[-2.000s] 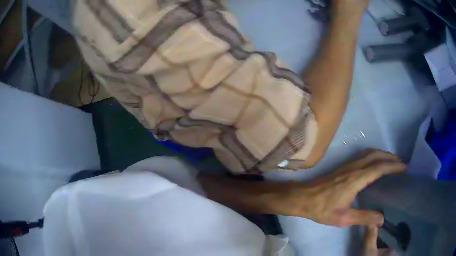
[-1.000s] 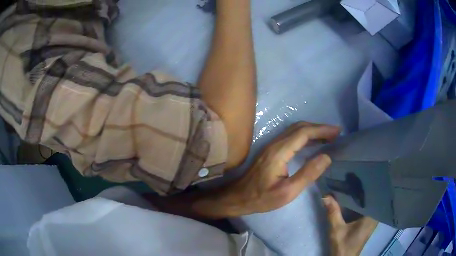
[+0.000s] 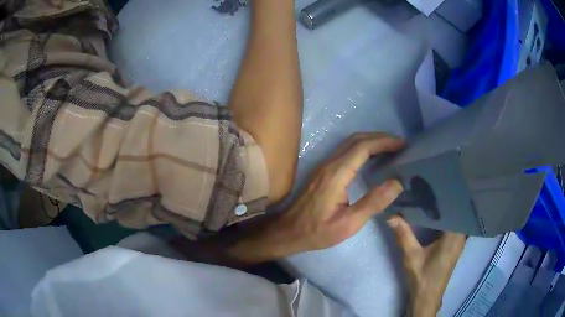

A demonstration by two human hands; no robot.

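Note:
A grey-blue folding carton (image 3: 461,186) with a dark fan picture on its side is held at the right, tilted, its flaps spread open at the right end. My left hand (image 3: 334,198) reaches in from the lower left, with its fingers and thumb at the carton's left end. My right hand (image 3: 427,266) comes up from the bottom edge and holds the carton from below; its fingers are partly hidden behind the carton.
A co-worker's plaid sleeve (image 3: 124,148) and bare forearm (image 3: 266,93) cross the left and middle. White foam sheet (image 3: 347,74) covers the bench. A grey tube (image 3: 325,12) lies at the top. A blue tote (image 3: 505,49) and flat cartons (image 3: 495,285) are at the right.
The view has swung right, so the co-worker's sleeve sits further left. The carton has come fully into view with its flaps spread wider. Both hands remain at it.

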